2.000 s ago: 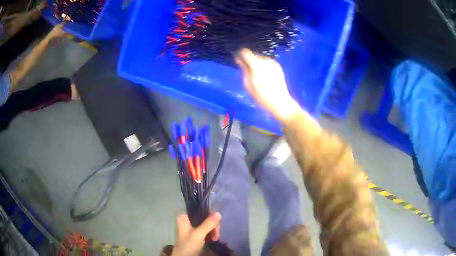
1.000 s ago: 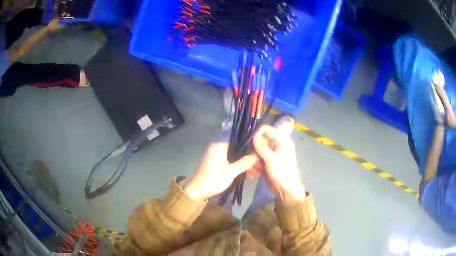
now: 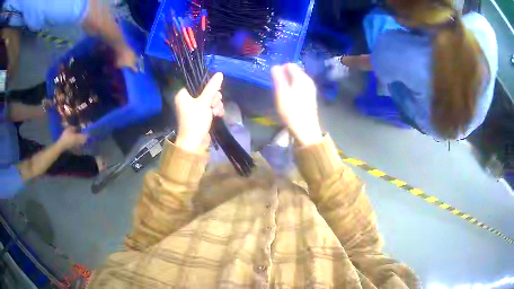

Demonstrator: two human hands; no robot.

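Observation:
My left hand (image 3: pixel 198 110) is closed around a bundle of black leads (image 3: pixel 233 148), left of centre. The bundle's red and blue tips (image 3: pixel 190 38) fan out above the fist, and its plain black ends hang below toward my body. My right hand (image 3: pixel 296 101) is raised to the right of the bundle, apart from it, fingers curled and blurred; whether it holds a lead cannot be told. The large blue bin (image 3: pixel 228 66) is ahead, cut by the top edge, with black leads (image 3: pixel 239 17) in it. A blurred red spot shows over the bin.
At left, people's hands are on a blue bin (image 3: pixel 147 101) of dark leads with coppery ends. A person in light blue (image 3: pixel 394 68) is close at right. A dark case and grey strap (image 3: pixel 115 169) lie on the floor at left; yellow-and-black tape (image 3: pixel 414 191) crosses the floor at right.
My hands have separated; the bundle has moved left and up in my left hand. The copper-ended bin at left has come nearer, with people's hands on it. The person at right has leaned in.

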